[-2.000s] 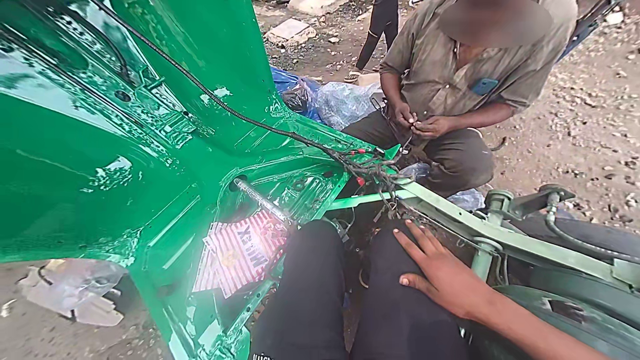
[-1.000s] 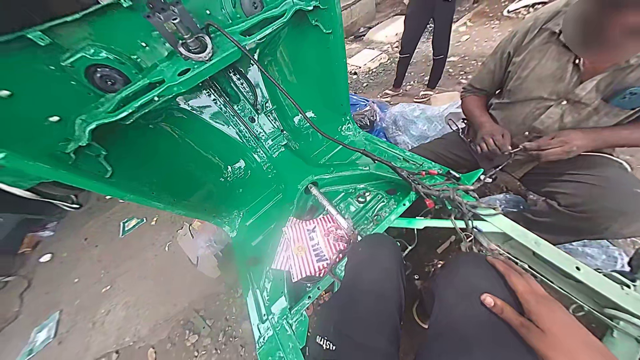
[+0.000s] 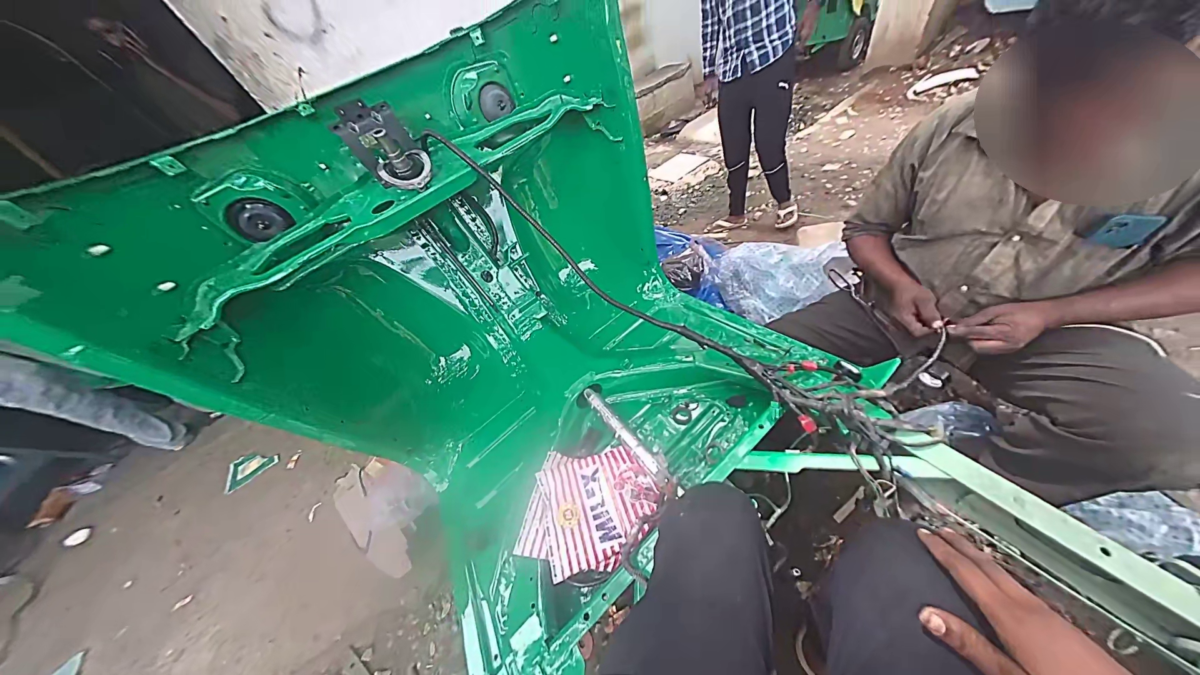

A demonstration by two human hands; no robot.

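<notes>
My right hand [image 3: 1012,609] rests flat on my right knee, holding nothing, beside a pale green frame rail [image 3: 1041,506]. My left hand is out of view. In front of my knees is a glossy green vehicle body shell [image 3: 562,347]. A dark wiring harness [image 3: 844,403] with red connectors lies across its edge, and one cable [image 3: 581,272] runs up to a metal bracket [image 3: 398,164]. A red-and-white striped packet [image 3: 591,511] lies on the shell beside a metal tube [image 3: 623,431].
A co-worker [image 3: 1022,225] sits at the right, both hands on a wire end [image 3: 942,328] of the harness. Clear plastic wrap [image 3: 773,277] lies behind the shell. Another person [image 3: 755,103] stands farther back. Litter and a green-edged scrap [image 3: 250,472] lie on the ground at left.
The view has swung up and left, showing more of the shell and the standing person. My right hand stays on my knee. The co-worker's hands remain at the wires.
</notes>
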